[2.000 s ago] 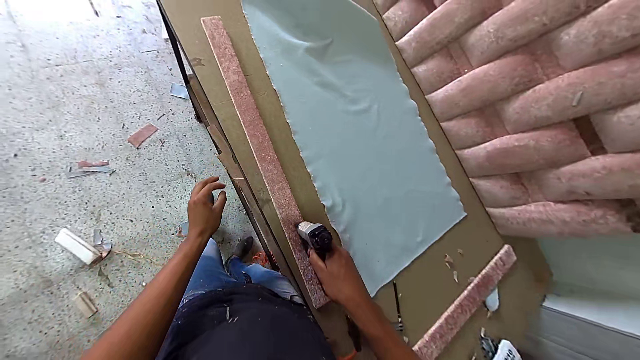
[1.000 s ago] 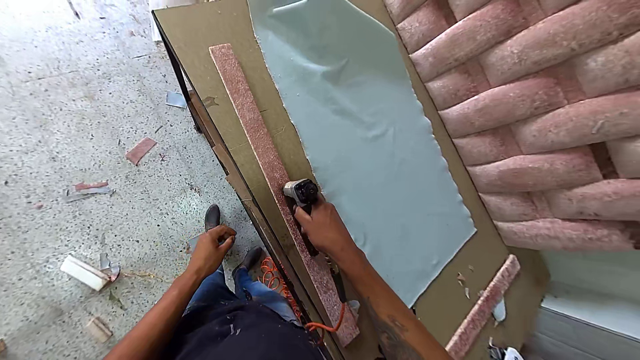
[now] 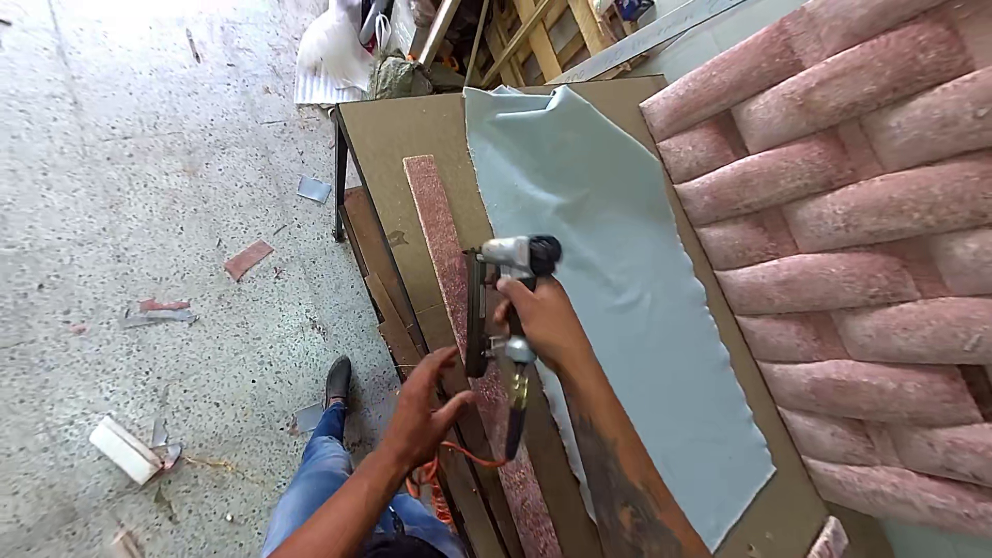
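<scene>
My right hand [image 3: 539, 318] grips a pneumatic staple gun [image 3: 511, 256], which I hold over a long pink foam strip [image 3: 438, 225]. An air hose fitting hangs from the gun's handle, with an orange hose [image 3: 473, 457] running from it. Just left of the gun's magazine, my left hand [image 3: 426, 411] is empty, its fingers apart and partly curled. The strip lies along the left side of the brown tabletop [image 3: 403, 128]. Beside it, to the right, a pale blue-green fabric sheet [image 3: 651, 341] is spread, wrinkled toward its far end.
A pink woven-pattern padded panel [image 3: 837, 271] stands at the right. Brown boards [image 3: 380, 256] sit under the table's left edge. Scraps [image 3: 248, 260] and a white block [image 3: 125, 449] lie on the speckled floor. Bags [image 3: 333, 54] and wooden slats [image 3: 542, 35] are beyond the table.
The staple gun and my right hand have moved up along the strip toward its far end. My left hand has come in from beside the table to near the gun. The view has shifted toward the far end.
</scene>
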